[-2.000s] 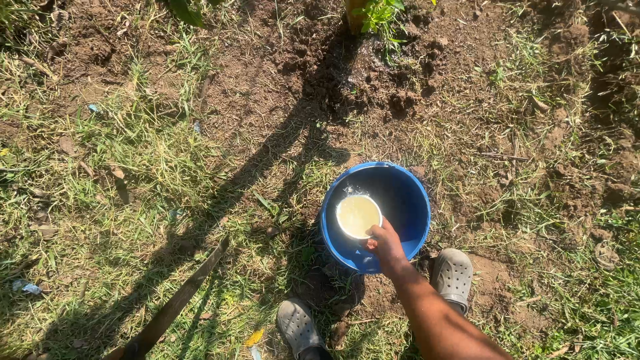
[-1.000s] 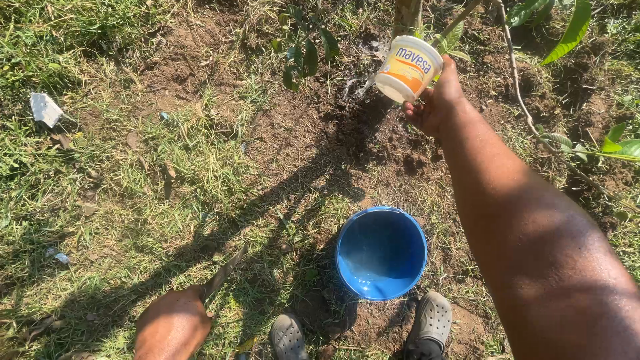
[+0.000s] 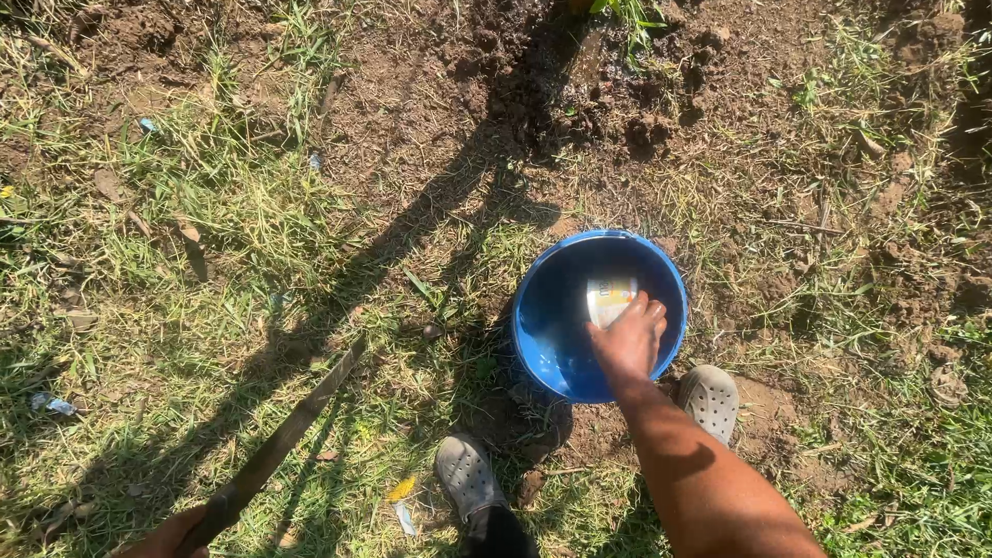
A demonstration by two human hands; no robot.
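My right hand (image 3: 632,338) grips a white plastic tub (image 3: 611,301) with an orange and yellow print, down inside a blue plastic bucket (image 3: 529,341). The tub lies tilted on its side in the bucket, and cloudy liquid shows beside it. At the bottom left edge, my left hand (image 3: 172,536), partly out of view, is closed round the lower end of a long, flat, dark blade-like tool (image 3: 291,435), perhaps a machete. That tool slants up and to the right over the grass. Its handle is hidden by the hand.
My feet in grey perforated clogs (image 3: 467,474) stand just below the bucket. Wet, dark soil (image 3: 585,74) surrounds the base of a plant at the top. Grass, dry clippings, a yellow leaf (image 3: 401,489) and scraps of litter (image 3: 53,404) lie on the ground.
A second ago my right hand held the tub up by the plant's stem; now the hand and tub are down in the bucket. My left hand has moved lower, and more of the tool shows.
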